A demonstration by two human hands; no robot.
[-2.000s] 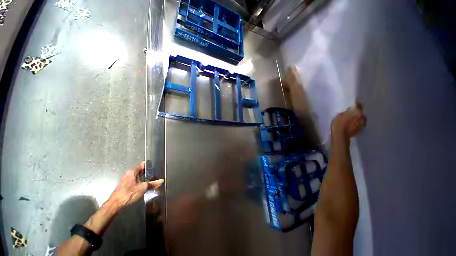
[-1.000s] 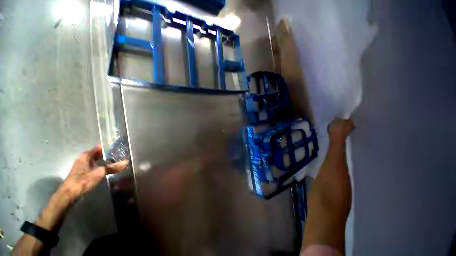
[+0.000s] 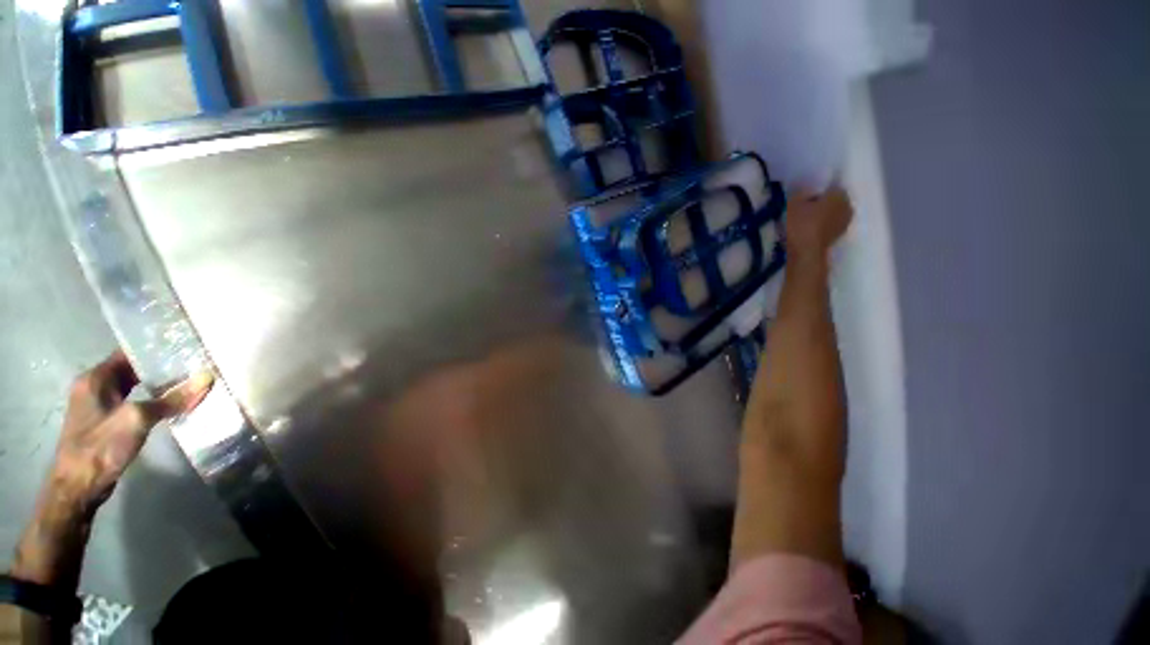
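My left hand [image 3: 114,422] rests at the shiny raised edge of the metal shelf [image 3: 315,252], its fingers apart around the rim. My right hand [image 3: 817,221] reaches out on the right, beside the white sheet [image 3: 788,95]; it is small and blurred, and whether it grips the sheet cannot be told. A large blue open-frame cutting die [image 3: 328,111] lies across the upper left of the shelf. Smaller blue dies with rounded frames [image 3: 713,258] lie stacked near the shelf's right side, left of my right forearm.
A grey metal surface [image 3: 32,277] lies left of the shelf edge. A small patterned scrap [image 3: 101,620] is at the lower left. A pale vertical edge [image 3: 883,378] and a plain bluish-grey surface [image 3: 1022,315] fill the right side. A dark rounded shape covers the bottom.
The view has moved closer along the shelf, so the dies now show higher and further left. My left hand has stayed at the shelf edge. My right arm remains stretched out on the right.
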